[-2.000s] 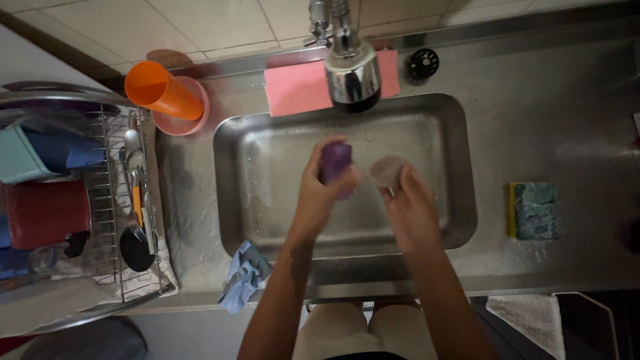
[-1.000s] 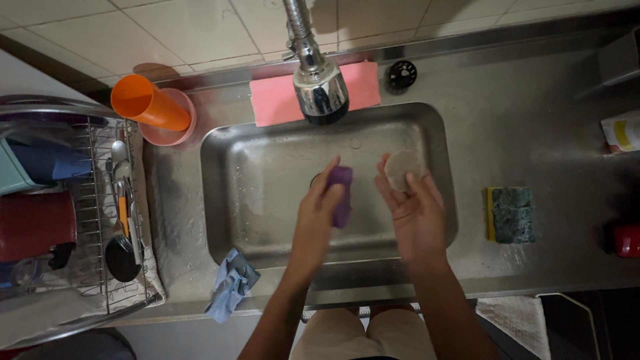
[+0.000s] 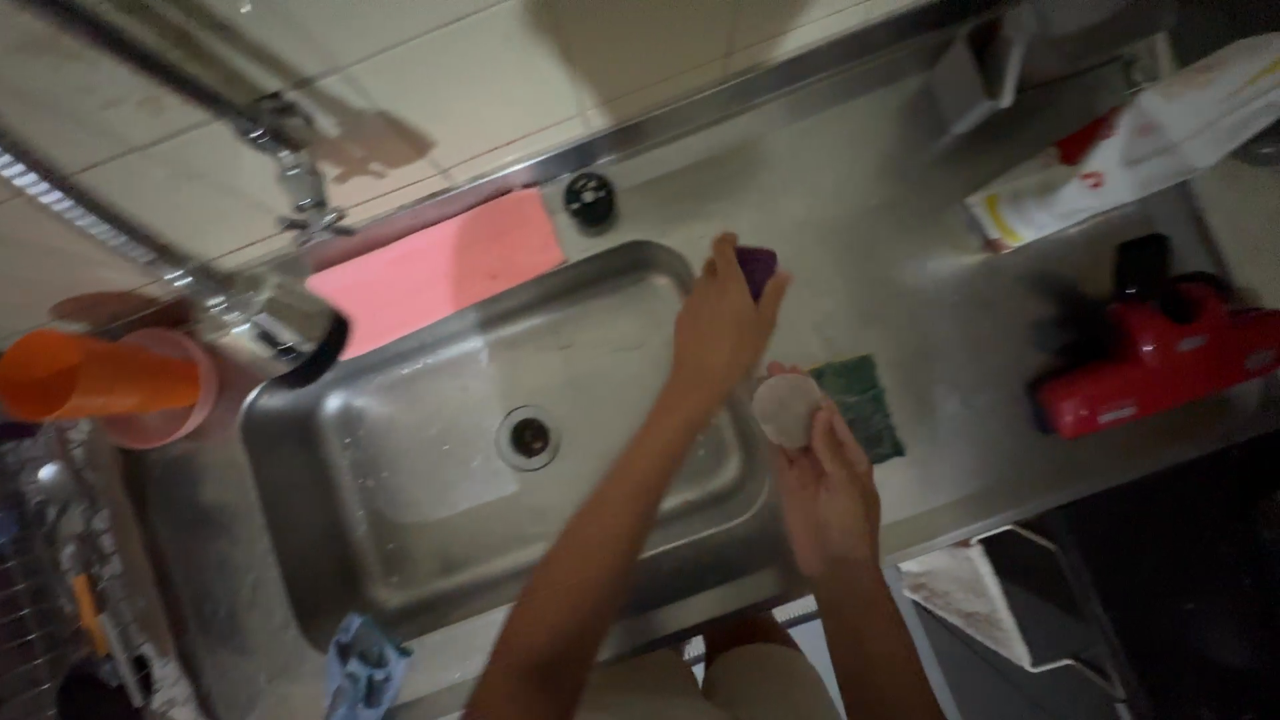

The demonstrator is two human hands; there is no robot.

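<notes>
My left hand [image 3: 722, 325] is closed around a small purple object [image 3: 757, 270] above the right rim of the steel sink [image 3: 440, 470]; what the object is cannot be told. Lower and to the right, my right hand [image 3: 825, 480] holds a pale round disc-like piece [image 3: 787, 410] in its fingers, its flat face turned up. Just behind that hand, a green and yellow scouring sponge [image 3: 860, 405] lies on the steel counter. The two hands are close together but apart.
A faucet head [image 3: 295, 330] hangs over the sink's left back corner. Around it are a pink cloth [image 3: 440, 270], a black drain strainer [image 3: 590, 202], an orange cup [image 3: 90, 375] and a blue cloth [image 3: 365, 665]. A red appliance [image 3: 1160, 355] and a white packet [image 3: 1120, 165] lie at the right.
Both hands, with the purple object and the disc, have moved right from over the basin to its right edge. The view has swung right and tilted.
</notes>
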